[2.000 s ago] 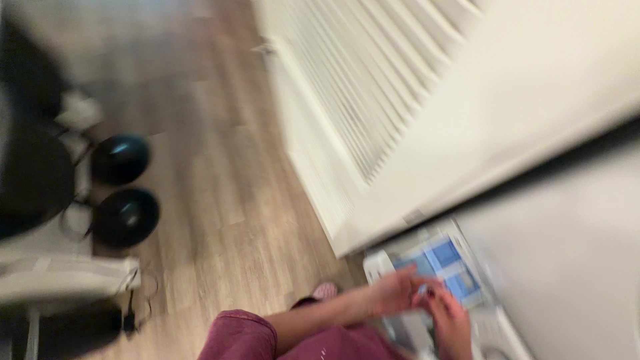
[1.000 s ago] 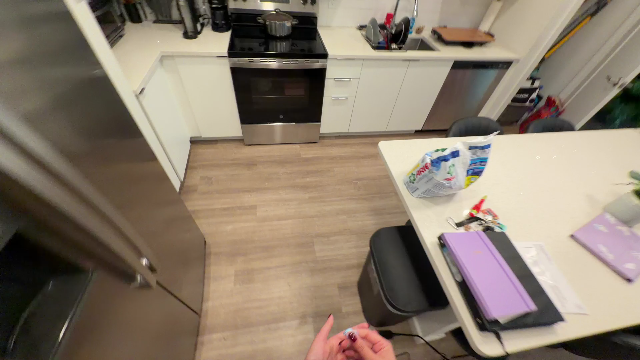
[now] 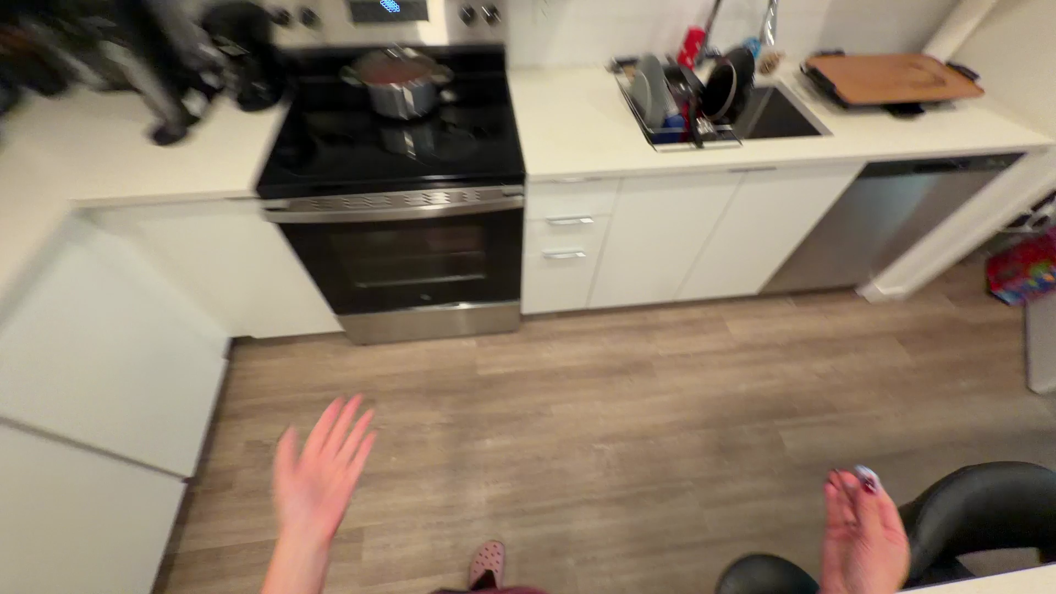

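My left hand [image 3: 320,477] is spread over the wood-look floor at the lower left, fingers apart, with nothing in it. At the lower right, my right hand [image 3: 865,528] is bent with thumb and fingertips close together. A small whitish thing [image 3: 866,477] shows at those fingertips, pinched there; it is too small to name. Beside the right hand stands a black chair [image 3: 982,503]. One pink clog with holes [image 3: 487,563] shows on a foot between the hands.
Ahead is a black-topped stove [image 3: 396,247] with a lidded metal pot [image 3: 400,82]. To its right are a dish rack with dishes [image 3: 652,99], a sink [image 3: 775,111], a brown-topped griddle [image 3: 891,78] and a dishwasher [image 3: 891,223]. White cabinets [image 3: 107,330] line the left; a counter edge [image 3: 982,582] shows lower right.
My hands, together around something small one second ago, are now wide apart, the left one spread. The view has moved nearer the stove and sink; the table with the purple notebook is out of sight.
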